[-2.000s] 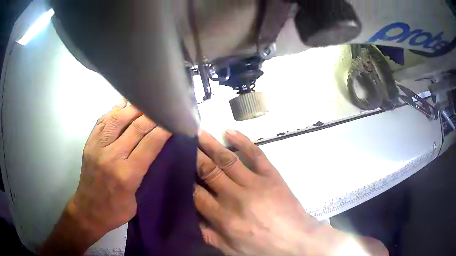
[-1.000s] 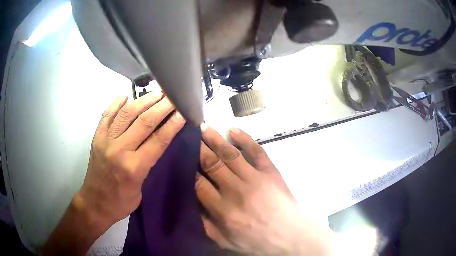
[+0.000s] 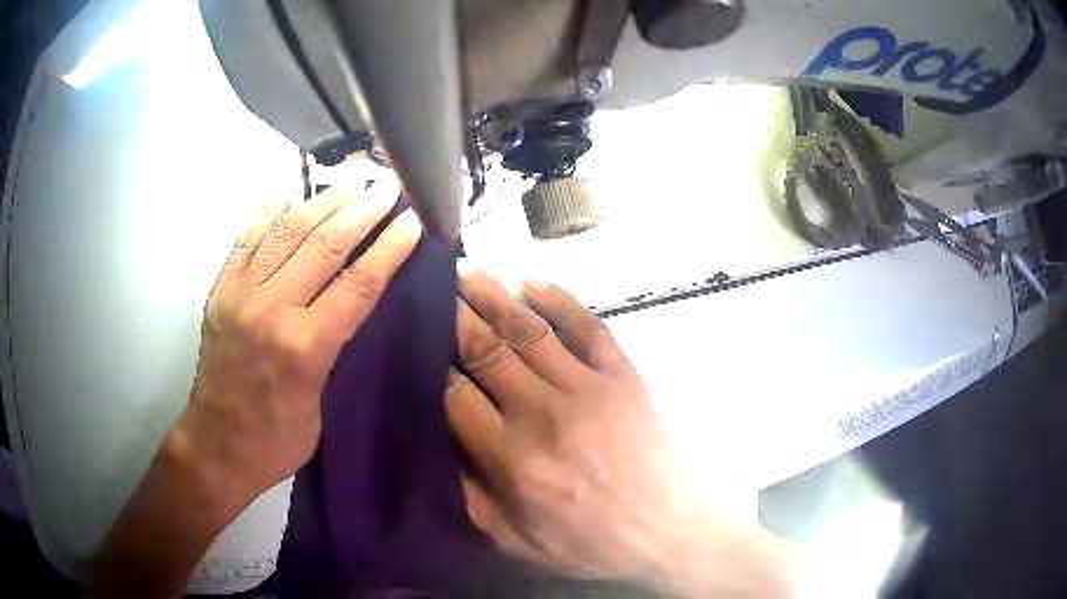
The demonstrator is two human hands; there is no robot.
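A dark purple cloth panel (image 3: 392,433) runs from the bottom edge up to the needle area of the sewing machine (image 3: 527,59). My left hand (image 3: 275,322) lies along its left edge, fingers together and pointing at the needle area. My right hand (image 3: 562,433) lies along its right edge, fingers bent and fingertips on the machine bed. Both hands press on or hold the cloth's edges. A grey tapered part of the machine (image 3: 410,105) hides the needle and the cloth's top end. A ribbed pale knob (image 3: 562,207) sits right of the needle area.
Dark looped scissors (image 3: 831,193) lie on the bed at the right. A dark seam line (image 3: 714,284) crosses the bed. Printed scale marks (image 3: 901,404) run along the white table's front edge. A bright glare shows at the lower right.
The machine head, knob and scissors sit slightly higher in the picture. My left hand's fingers show more fully beside the tapered part. Both hands stay beside the cloth.
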